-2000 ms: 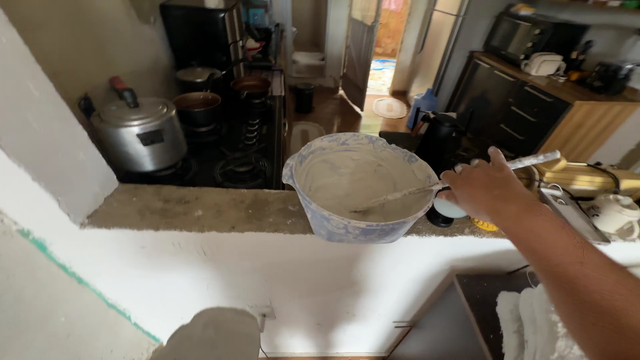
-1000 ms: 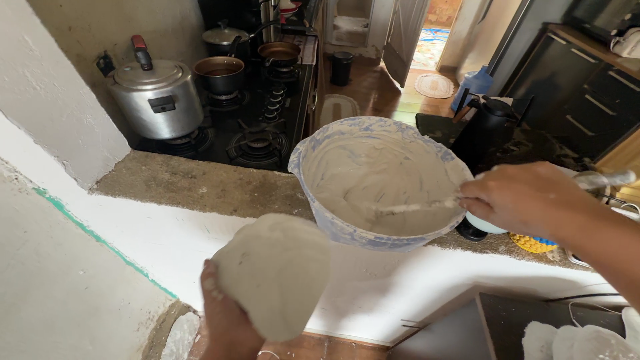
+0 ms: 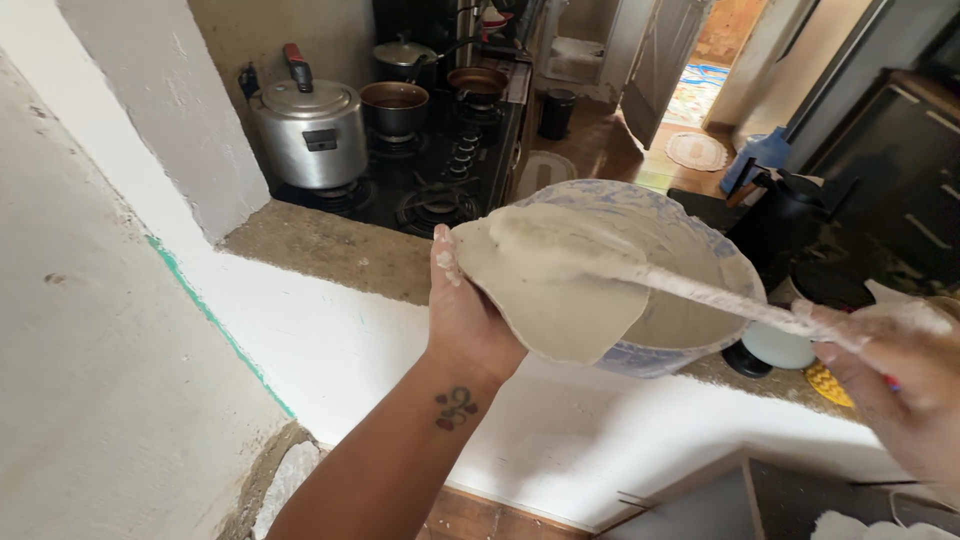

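Note:
My left hand [image 3: 472, 322] holds a flat, rounded plaster-coated piece [image 3: 570, 315] from below, its thumb at the left edge. The piece is over the left part of a blue-and-white plastic tub [image 3: 652, 364] of pale wet plaster [image 3: 682, 300]. In my right hand [image 3: 885, 367], at the right, is a plaster-smeared stick [image 3: 720, 298]. The stick's far end meets a wet heap of plaster [image 3: 562, 240] on top of the piece. The piece's material under the coating cannot be told.
The tub stands on a rough concrete ledge [image 3: 337, 251] of a white half wall. Behind it are a black gas stove [image 3: 480, 157], a pressure cooker [image 3: 311, 139] and a saucepan [image 3: 395, 109]. A black thermos jug [image 3: 780, 217] and a yellow crocheted item [image 3: 829, 386] are to the right.
My left hand has brought the flat piece up and right, from in front of the ledge to over the tub. The stick has come out of the tub's plaster onto the piece.

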